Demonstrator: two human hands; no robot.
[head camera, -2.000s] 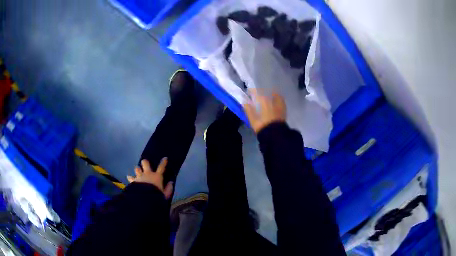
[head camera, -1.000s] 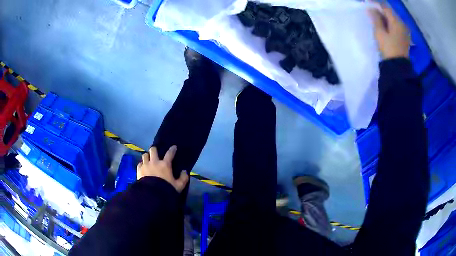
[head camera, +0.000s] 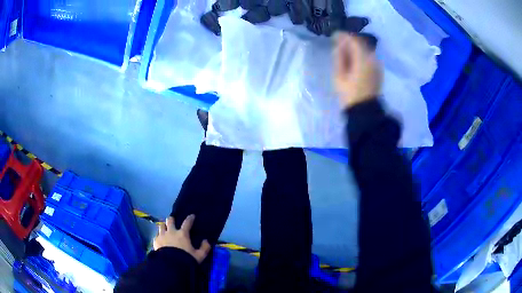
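Observation:
A blue tray (head camera: 458, 74) lies in front of me, cut off by the top edge. Black moulded parts (head camera: 320, 14) lie in it on white liner. A creased white liner sheet (head camera: 257, 86) covers its near part and hangs over the near rim. My right hand (head camera: 358, 71) is blurred, over the sheet's right part, with a black part close to its fingertips. Whether it grips the sheet or a part cannot be told. My left hand (head camera: 180, 237) rests on my left thigh, fingers apart, holding nothing.
Stacked blue crates (head camera: 475, 149) stand at right, with a lined tray of black parts at lower right. More blue crates (head camera: 91, 212) and a red stool (head camera: 26, 189) are at lower left. Another blue tray (head camera: 74, 28) is at upper left. Yellow-black tape (head camera: 240, 248) crosses the floor.
The view has shifted. My right hand has moved from the tray's far right side back towards its near middle. The liner sheet now lies over the near part and rim. My left hand stays on the thigh.

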